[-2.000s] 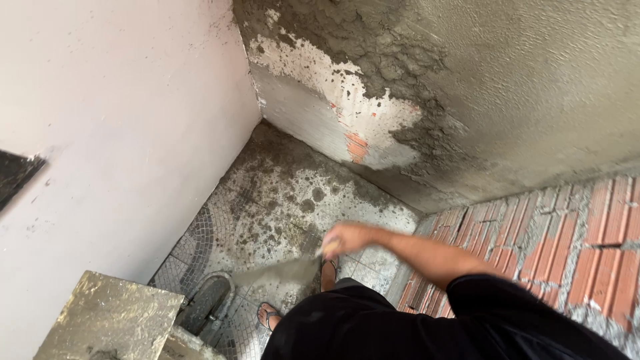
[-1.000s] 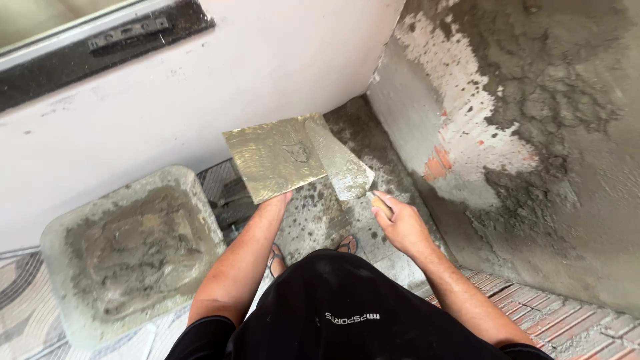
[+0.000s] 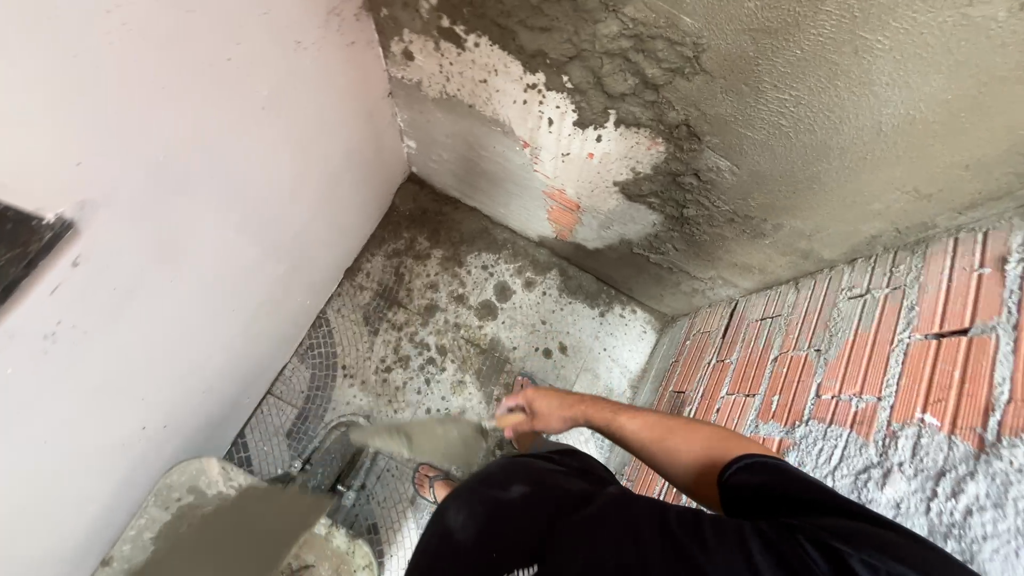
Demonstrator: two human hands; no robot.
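Observation:
My right hand (image 3: 541,411) grips the wooden handle of a trowel (image 3: 428,440), whose blade points left over the floor and is blurred, with grey mortar on it. At the bottom left a flat mortar board (image 3: 240,528), also blurred, lies over part of a mortar tub (image 3: 196,480). My left hand is out of view. Ahead of me the wall carries rough wet mortar (image 3: 608,56) beside a bare white patch (image 3: 528,104) with a bit of exposed red brick (image 3: 563,213).
A smooth pale wall (image 3: 184,200) rises at the left, with a dark ledge (image 3: 28,248) on it. Ribbed red brickwork (image 3: 856,360) stands at the right. Mortar spatters the patterned floor (image 3: 480,320). My sandalled feet (image 3: 434,483) and a grey curved object (image 3: 332,452) are below.
One second ago both hands were in view, with the trowel blade at the mortar board; now the trowel is apart from the board and my left hand has left view. The view has turned toward the corner.

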